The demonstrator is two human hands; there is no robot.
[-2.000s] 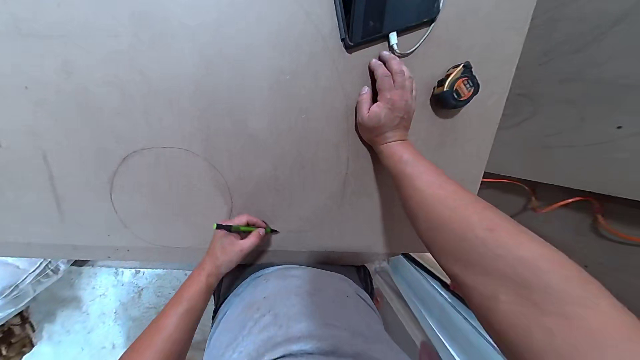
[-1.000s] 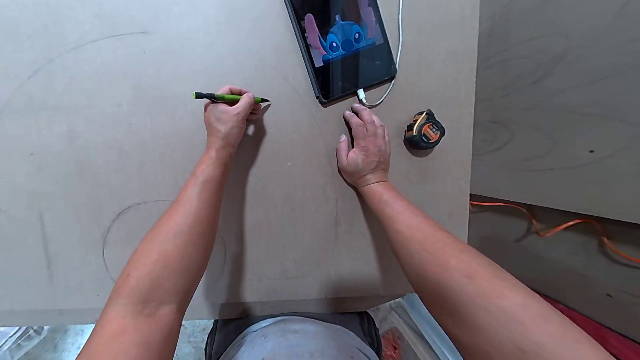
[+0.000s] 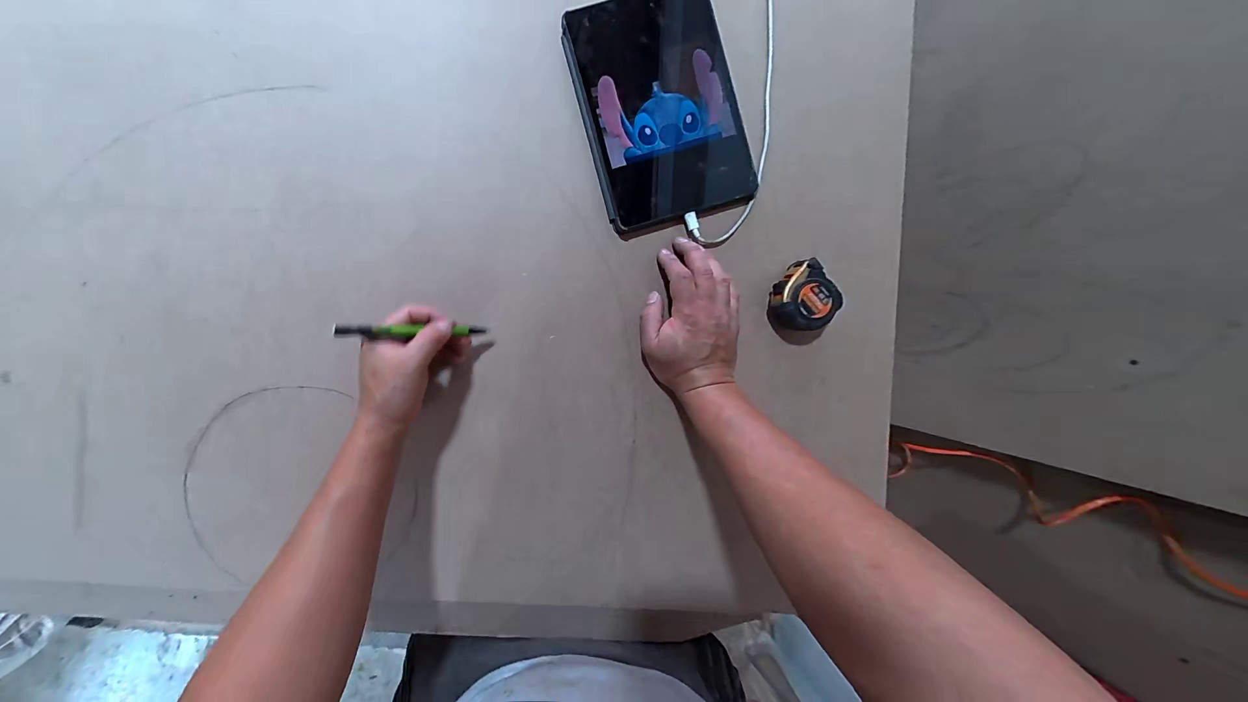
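My left hand (image 3: pixel 405 366) grips a green and black marking pencil (image 3: pixel 395 331), its tip pointing right over a large tan board (image 3: pixel 526 468). Whether the tip touches the surface I cannot tell. My right hand (image 3: pixel 694 327) lies palm down on the board with its fingers spread a little and nothing held. Just above its fingertips is a tablet (image 3: pixel 673 185) in a dark case, showing a blue cartoon character, with a white charging cable (image 3: pixel 767 107) plugged in. A black and orange tape measure (image 3: pixel 804 295) rests to the right of that hand. A pencilled circle (image 3: pixel 185 478) is partly hidden by my left forearm.
A faint arc (image 3: pixel 224 96) is drawn at the upper left and a short smudged line at the far left. Beyond the board's right edge stands another brown panel (image 3: pixel 1072 244), with an orange cord (image 3: pixel 1092 505) running below it. Clear plastic (image 3: pixel 21 639) shows at the lower left.
From near the board's front edge, my left hand has moved away from my body with the pencil, then back part of the way. My right hand stays below the tablet. The view has shifted.
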